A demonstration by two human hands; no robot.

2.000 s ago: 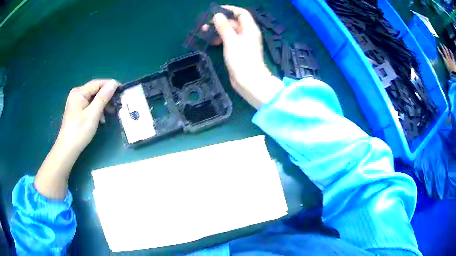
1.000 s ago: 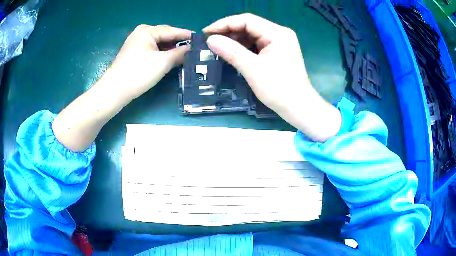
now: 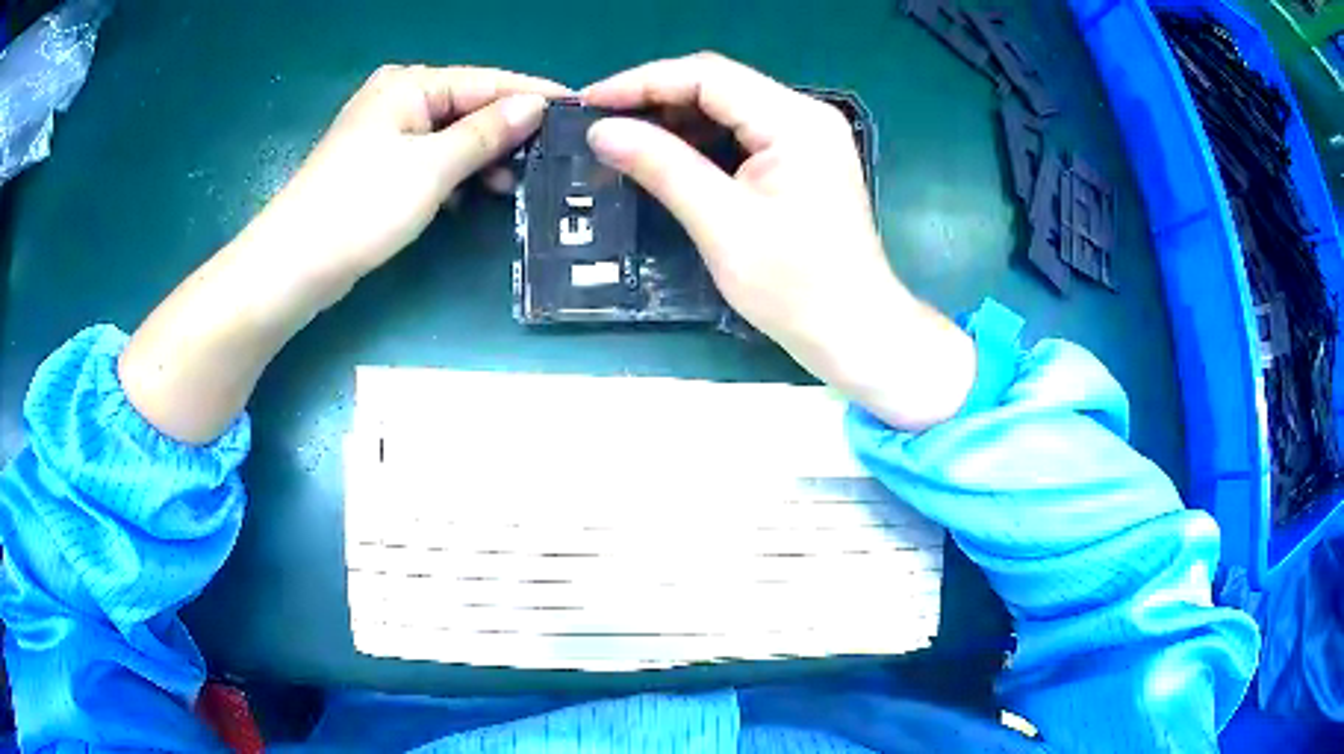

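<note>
A thin black cover plate (image 3: pixel 590 221) with small windows lies on the left part of the black housing (image 3: pixel 671 299). Pale patches show through the windows. My left hand (image 3: pixel 428 140) touches the plate's upper left edge with thumb and fingers. My right hand (image 3: pixel 781 199) has its thumb and fingertips at the plate's top edge and covers much of the housing's right part. Both hands appear to hold the plate at its top; fingertip contact is partly hidden. A large white sheet (image 3: pixel 634 516) with thin parallel lines lies nearest my body.
Loose black plates (image 3: pixel 1083 221) lie on the dark green bench (image 3: pixel 266 89) at the upper right. A blue bin (image 3: pixel 1179 236) heaped with black plates stands at the right edge. A crumpled clear plastic bag (image 3: pixel 42 81) is at the upper left.
My right hand has brought a black plate from the upper right to the housing, and my left hand has joined it. The plate now lies flatter on the housing than a second ago.
</note>
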